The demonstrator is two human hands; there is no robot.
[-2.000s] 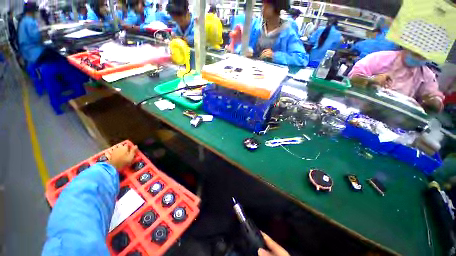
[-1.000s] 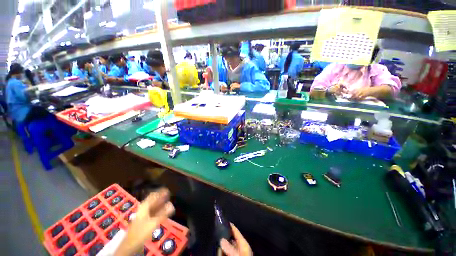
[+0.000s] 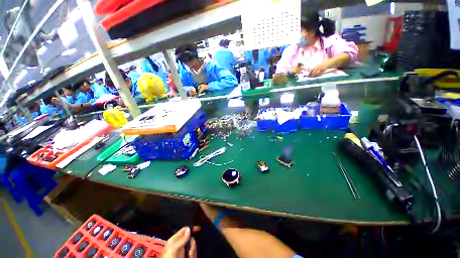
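My left hand [image 3: 179,244] is at the bottom centre, beside the red compartment tray [image 3: 112,228]. A thin dark object [image 3: 191,244], perhaps a watch body seen edge-on, shows between its thumb and fingers. The tray's square pockets hold round dark watch bodies, some with pale centres. My right forearm crosses from the lower right, with a blue band at the wrist. My right hand [image 3: 209,210] is dim and partly hidden at the bench's front edge. Its fingers are unclear. The black driver cannot be made out.
On the green bench [image 3: 302,194] lie a rose-gold-rimmed watch [image 3: 231,177], small modules [image 3: 263,167], a white cable [image 3: 210,156], a thin rod [image 3: 347,176] and a black cylindrical tool [image 3: 376,171]. Blue bins [image 3: 325,121] stand behind. A person in pink sits across.
The view has turned right. My left hand has left the tray and now has a small dark object. My right hand has moved forward to the bench edge, and the driver has dropped from clear view.
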